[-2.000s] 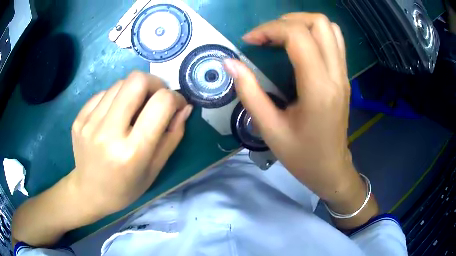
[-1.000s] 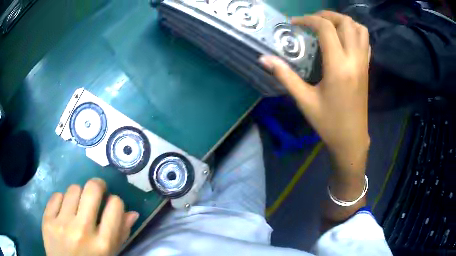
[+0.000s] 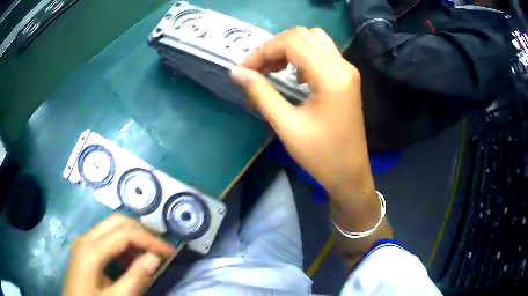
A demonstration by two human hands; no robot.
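A silver fixture plate (image 3: 106, 198) lies slanted on the green bench with three rounds in its seats. The upper-left round (image 3: 96, 166) has a grey rim and pale centre. The middle round (image 3: 139, 191) and lower-right round (image 3: 186, 215) have black rims and dark centre dots. My left hand (image 3: 118, 254) is just below the plate, blurred, with curled fingers apart and nothing visible in them. My right hand (image 3: 315, 104) is over the stacked plates (image 3: 202, 29), thumb and fingertips close together above their near side. Whether it grips anything is unclear.
A black disc (image 3: 24, 201) lies at the far left. A person's dark sleeve (image 3: 428, 63) is at the upper right, beyond the stack. The bench's front edge (image 3: 246, 167) runs diagonally past my legs. Metal parts (image 3: 32, 26) show at the upper left.
The view has shifted, with the stack now further left. My right hand has moved from the stack's right end toward its middle, fingertips closer together. My left hand has moved nearer the fixture plate.
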